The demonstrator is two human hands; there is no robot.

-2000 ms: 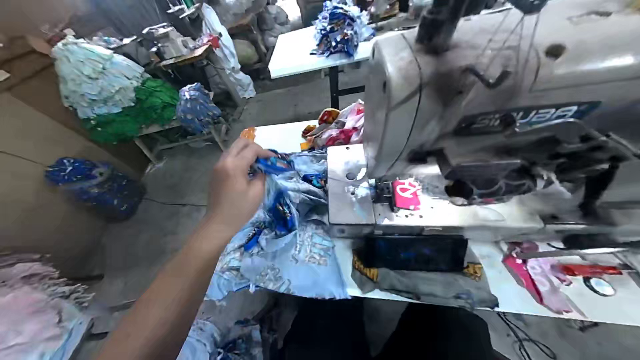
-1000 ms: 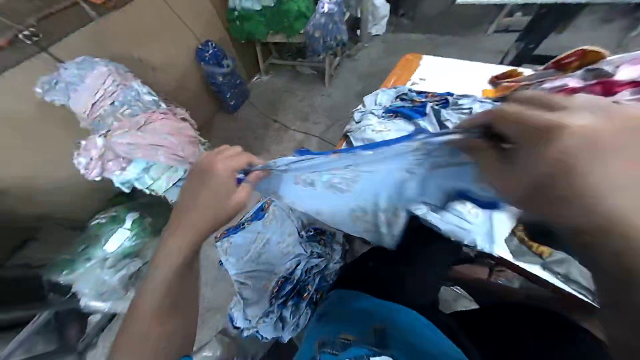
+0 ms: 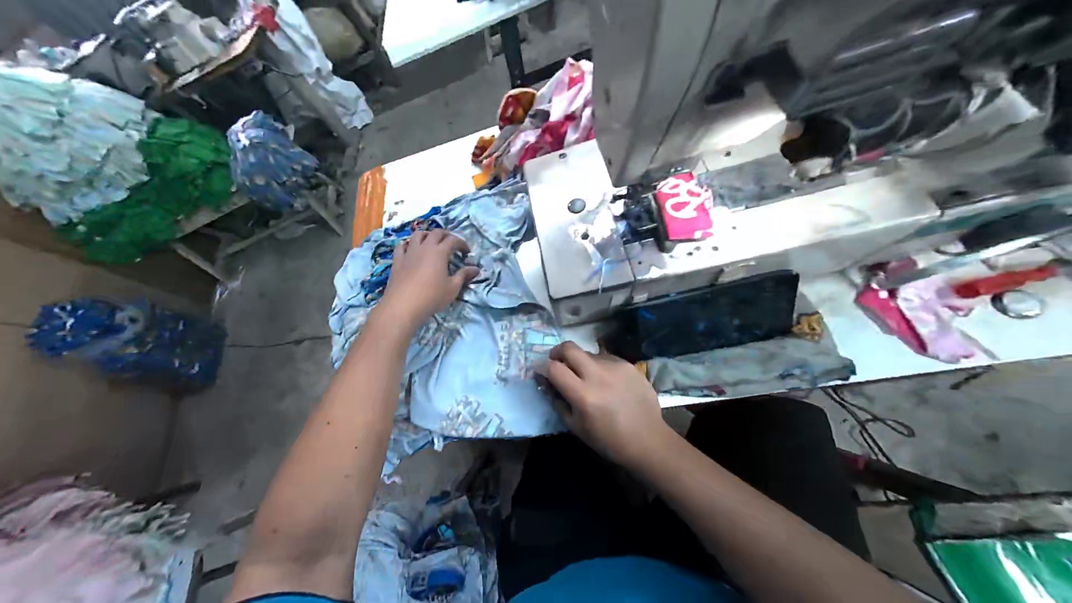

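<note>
A light blue printed fabric piece (image 3: 469, 377) lies on a heap of similar pieces at the left end of the sewing table, its front edge at the table's edge. My left hand (image 3: 425, 272) rests on the heap's upper part, fingers curled on the cloth; whether it grips any is unclear. My right hand (image 3: 599, 394) is at the piece's right edge, thumb and fingers closed on the cloth. Just beyond and right of it are the industrial sewing machine's metal bed plate (image 3: 578, 243) and its presser foot area (image 3: 641, 218), with a pink patterned scrap (image 3: 685, 205) beside it.
A dark phone-like slab (image 3: 716, 314) leans at the machine bed's front above a grey cloth (image 3: 754, 366). Pink and red fabric (image 3: 557, 117) lies behind the heap. More blue cloth (image 3: 427, 553) hangs below. A blue bundle (image 3: 126, 339) stands on the floor at left.
The light blue piece, held stretched between both hands one second ago, now lies on the heap by the machine. The view has swung back toward the machine.
</note>
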